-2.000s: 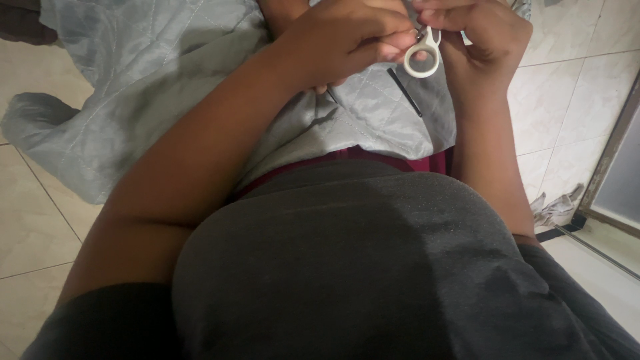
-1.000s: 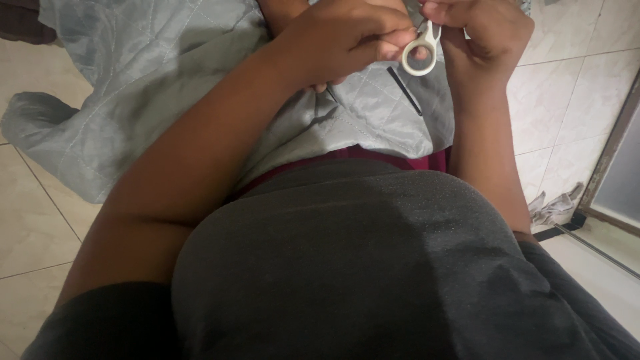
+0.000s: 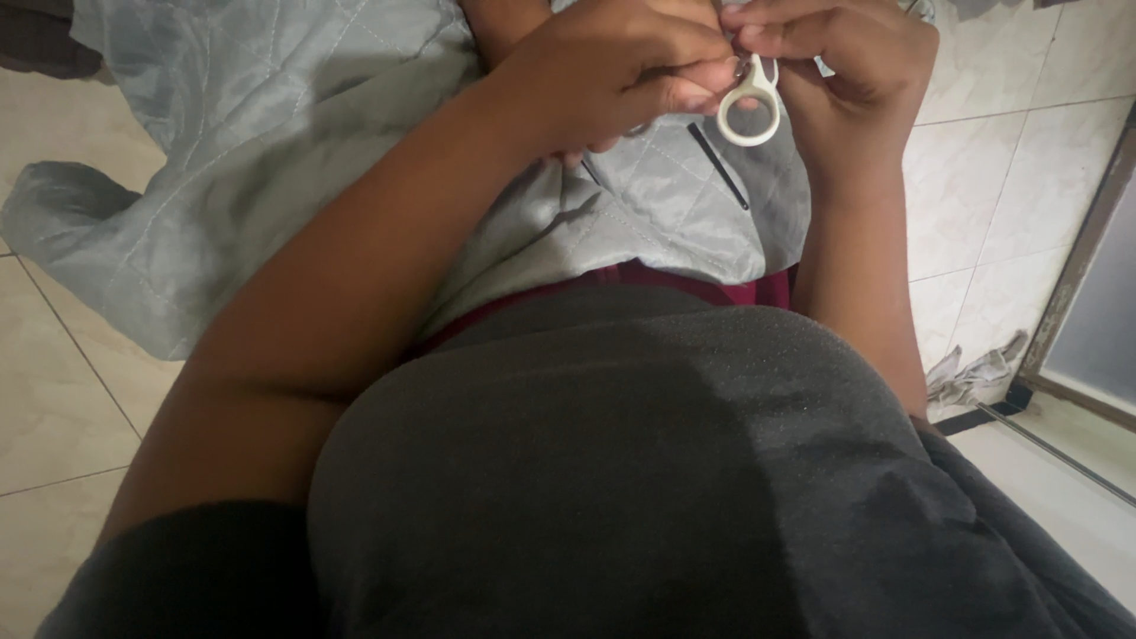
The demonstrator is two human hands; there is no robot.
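My left hand point(image 3: 661, 75) is curled at the top of the view, its thumb and fingertips against the neck of a white plastic ring point(image 3: 750, 120) with a small slotted loop. From the other side my right hand point(image 3: 839, 62) pinches at the top of that neck; the pinched part is hidden by the fingers. A small metal piece shows between the fingertips. Under my left hand part of a dark curved thing point(image 3: 637, 130) peeks out, too covered to name. A thin black stick point(image 3: 719, 166) lies on the grey quilted fabric point(image 3: 612, 226) just below the hands.
The grey quilted fabric spreads over my lap and the tiled floor point(image 3: 67, 390) at the left. Part of a bare limb point(image 3: 501, 27) shows beyond my left forearm. At the right are crumpled whitish scraps point(image 3: 976, 373) and a framed panel point(image 3: 1096, 293). A dark cloth point(image 3: 44, 35) lies upper left.
The white ring has shifted slightly between the fingertips. Both hands stay close together, and the black stick has not moved.
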